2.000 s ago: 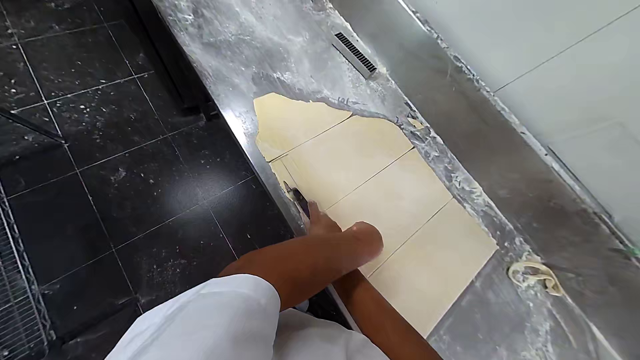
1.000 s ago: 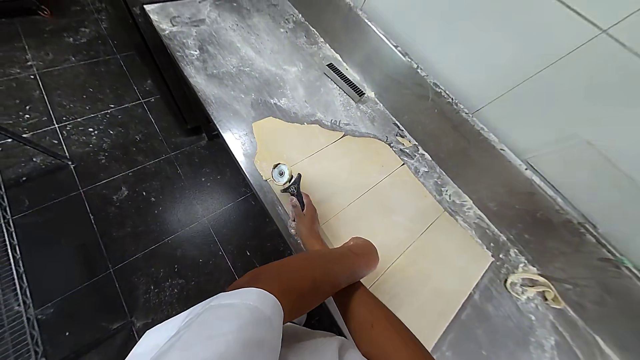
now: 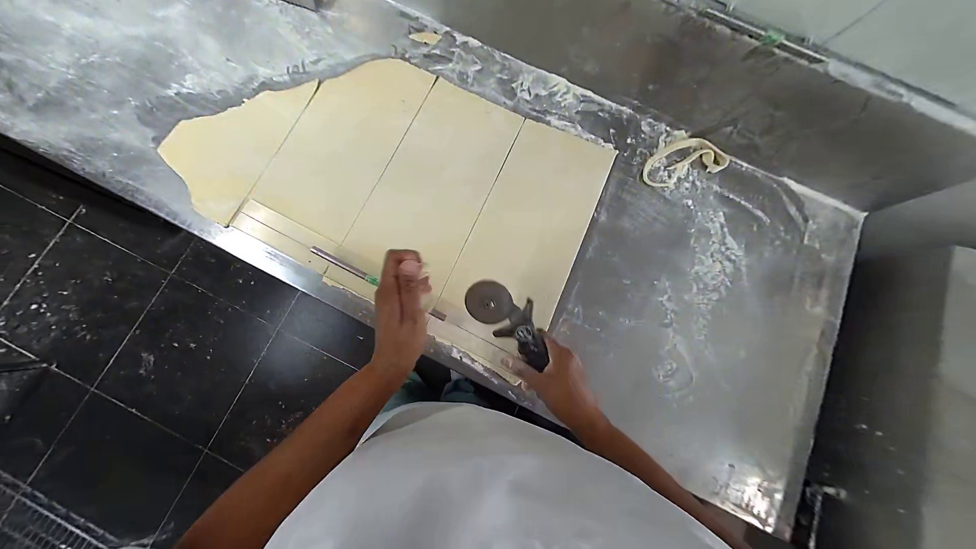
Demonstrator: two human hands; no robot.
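Note:
A thin sheet of pale dough (image 3: 415,179) lies on the floured metal worktop, with several straight cuts across it. Along its near edge rests a flat straightedge (image 3: 278,231) with a rod handle (image 3: 343,264). My left hand (image 3: 402,305), slightly blurred, is at the middle of that rod, fingers curled; whether they grip it is unclear. In my right hand (image 3: 560,374) is a wheel cutter (image 3: 489,303) with a dark handle and a round blade. The blade is over the dough's near right part, right of my left hand; whether it touches the dough cannot be told.
Looped dough trimmings (image 3: 682,162) lie at the back right of the worktop (image 3: 640,305), beside scattered flour. A small dough scrap (image 3: 425,36) is behind the sheet. A metal upstand runs along the back. Dark floor tiles (image 3: 145,335) show below the front edge.
My arms, crossed in the earlier frames, are now apart. The wheel cutter has moved from the dough's far left end to its right part. The view has turned and shifted strongly.

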